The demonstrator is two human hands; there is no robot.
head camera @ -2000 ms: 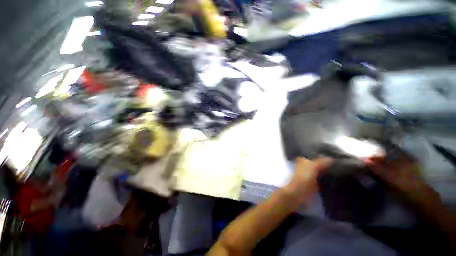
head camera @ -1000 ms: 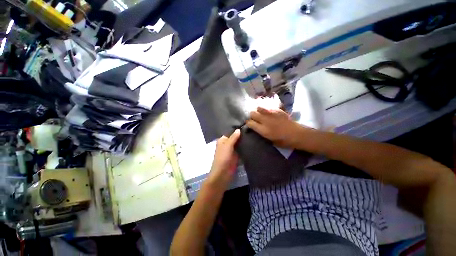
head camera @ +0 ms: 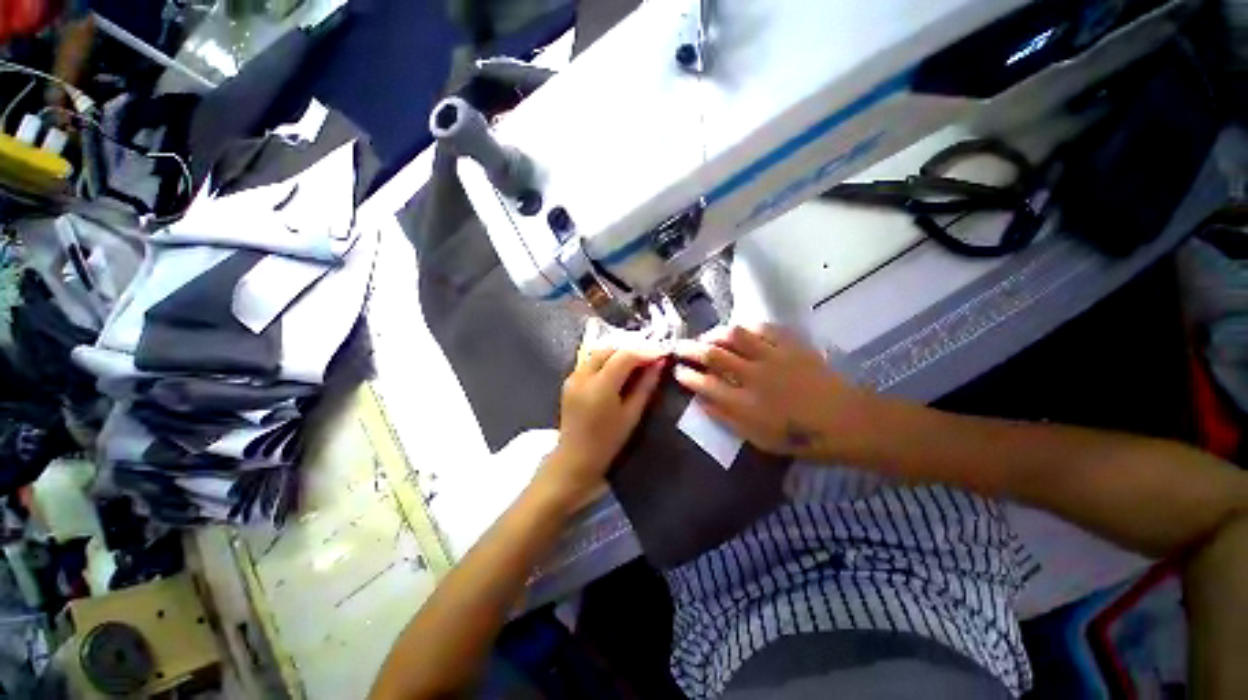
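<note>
A dark grey garment panel [head camera: 500, 349] lies under the head of the white sewing machine [head camera: 767, 89] and hangs over the table's front edge towards the striped lap cloth. My left hand [head camera: 602, 406] pinches the panel just in front of the presser foot [head camera: 660, 321]. My right hand [head camera: 767, 387] rests beside it, fingertips on the panel close to the left fingertips. A small white piece [head camera: 710, 432] shows on the panel below my right hand. The cloth edge between the fingertips is partly hidden.
A fanned bundle of grey and white cut pieces [head camera: 205, 342] stands left of the machine. Black-handled scissors [head camera: 965, 198] lie right of the needle, near dark cloth [head camera: 1136, 151]. A ruler scale [head camera: 958, 321] runs along the front edge. A cream second machine [head camera: 137, 636] is at lower left.
The view has shifted, so machine and bundle sit further left. My left hand has moved up near the presser foot, beside the right. The small white piece now shows below my right hand.
</note>
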